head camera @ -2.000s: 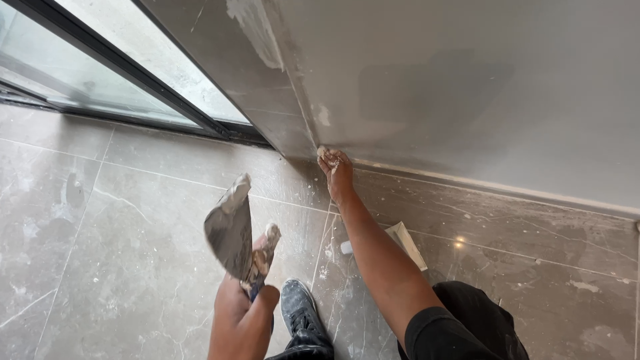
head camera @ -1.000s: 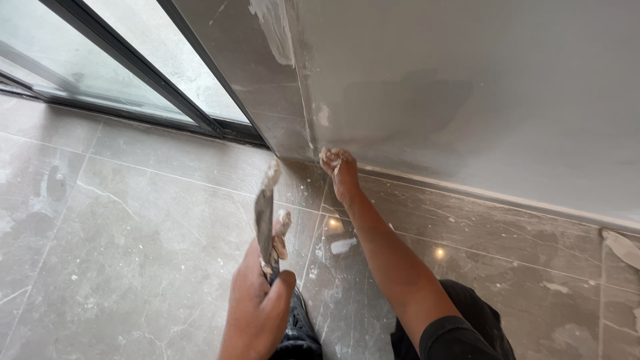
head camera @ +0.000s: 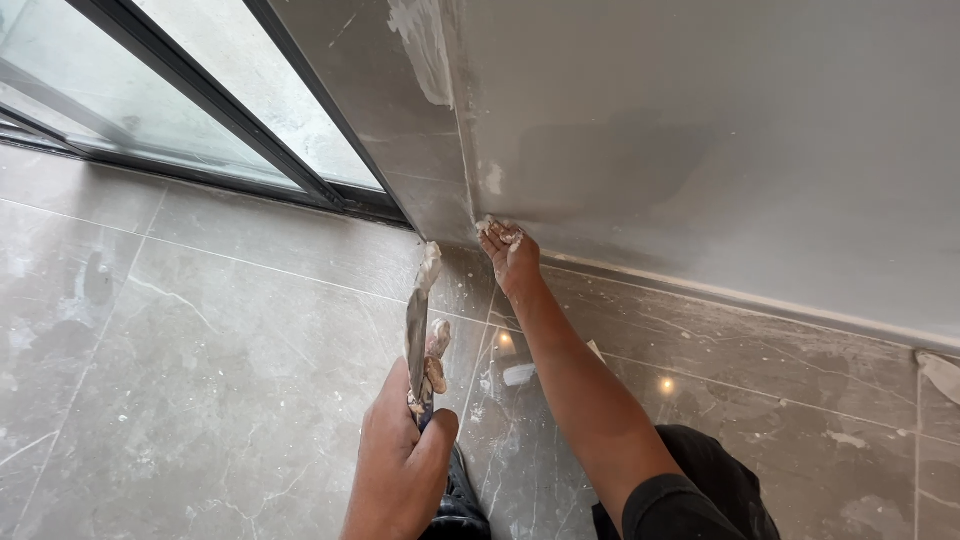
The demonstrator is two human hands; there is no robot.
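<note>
My left hand grips a putty knife by its handle, the blade turned nearly edge-on and pointing up. White putty clings to the blade's tip, and more of it coats my left fingers. At the foot of the wall corner is my right hand, its putty-smeared fingertips at the joint between the grey painted wall and the tiled wall strip. Its fingers are bent; whether they hold any putty cannot be told.
A black-framed glass sliding door stands at the upper left. A baseboard ledge runs along the painted wall. Putty specks mark the tiled floor, and a pale piece lies at the right edge. My shoe is below my left hand.
The putty knife has turned from showing its broad face to nearly edge-on. My right hand has stayed low at the wall corner, its fingers now more spread.
</note>
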